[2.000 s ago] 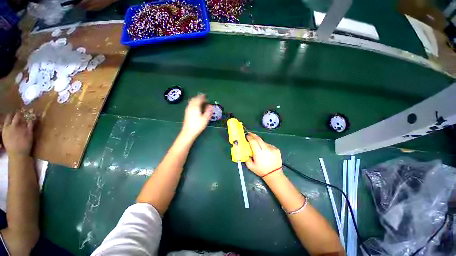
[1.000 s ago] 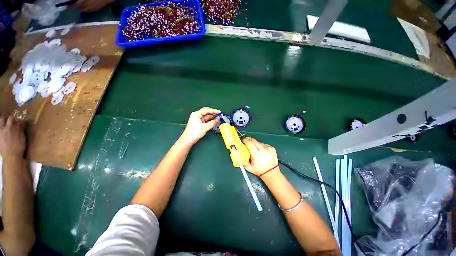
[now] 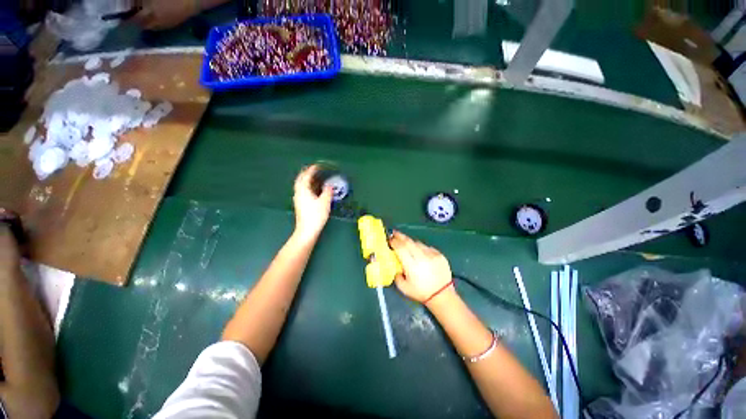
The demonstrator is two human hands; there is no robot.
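My right hand (image 3: 422,267) holds the yellow glue gun (image 3: 378,252), its dark tip pointing up and away from me. A pale glue stick (image 3: 386,323) sticks out of its back end. My left hand (image 3: 312,201) is at a round black-and-white unit (image 3: 337,188), with fingers and thumb at its left edge; that part is blurred. The gun tip is a little below and right of this unit, apart from it. Two more round units lie to the right, one nearer (image 3: 441,208) and one farther (image 3: 530,218).
A blue tray (image 3: 274,79) of small wired parts stands at the back. White discs (image 3: 82,123) lie on a brown board (image 3: 155,164) at left, beside another person's arm. A metal upright (image 3: 638,200), spare glue sticks (image 3: 564,335) and a plastic bag (image 3: 671,327) are at right.
My left hand has moved slightly left, away from the gun tip. The gun has drawn back a little towards me and turned more upright. The round units lie in different positions.
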